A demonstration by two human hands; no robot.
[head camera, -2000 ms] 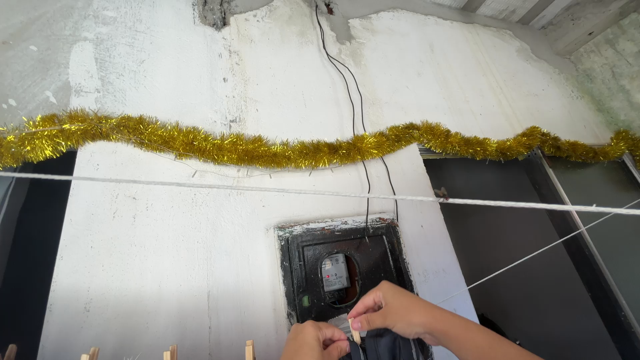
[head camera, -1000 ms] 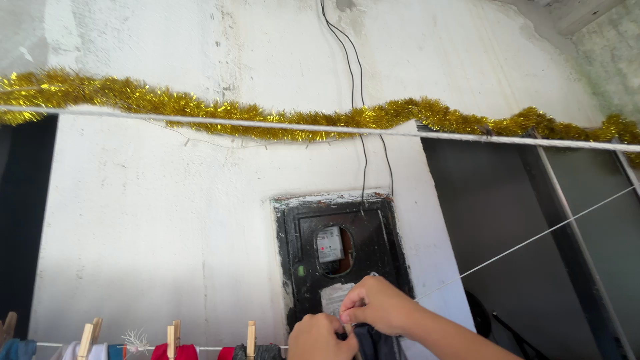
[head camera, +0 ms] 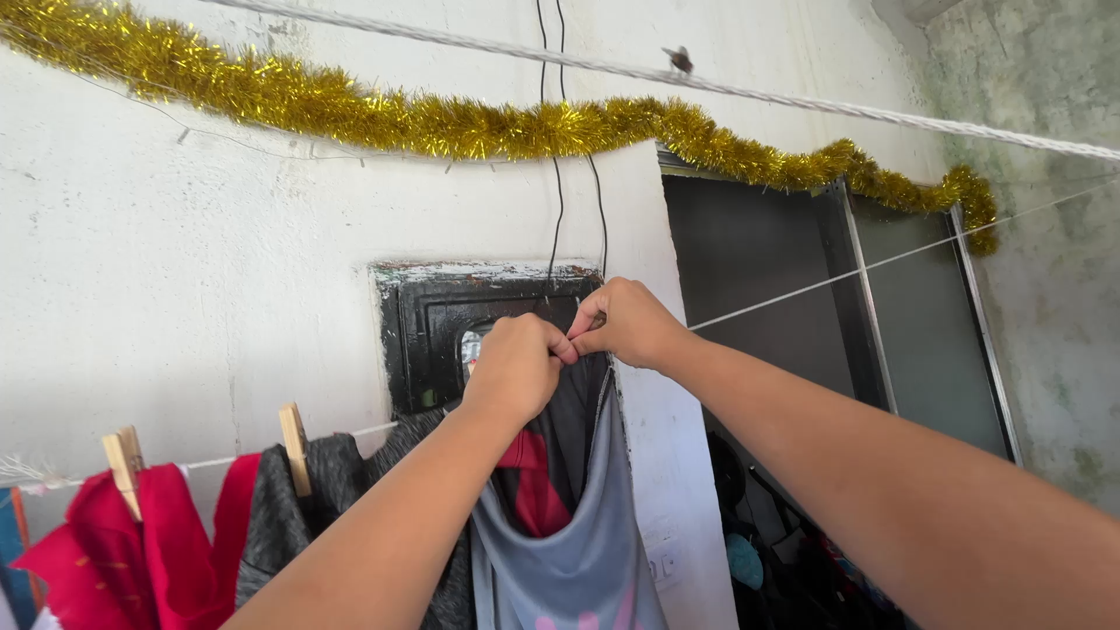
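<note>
My left hand (head camera: 518, 359) and my right hand (head camera: 626, 325) meet in front of the black meter box, fingertips pinched together at the top edge of a grey garment (head camera: 569, 560) with dark and red parts. The garment hangs down below both hands. Whether a clothespin is between the fingers is hidden. To the left, a wooden clothespin (head camera: 296, 448) clips a dark grey garment (head camera: 337, 472) to the thin white line (head camera: 376, 429), and another wooden clothespin (head camera: 122, 472) holds a red garment (head camera: 162, 542).
A thicker white rope (head camera: 787, 98) crosses overhead, with an insect-like dark thing on it. Gold tinsel (head camera: 411, 124) runs along the white wall. Behind my hands is the black metal meter box (head camera: 429, 297); two black wires hang above it. A dark framed opening (head camera: 752, 262) stands right.
Both hands have risen in the view, and the grey garment under them now shows more fully. The clothes on the line at the left have come further into view as the view shifted.
</note>
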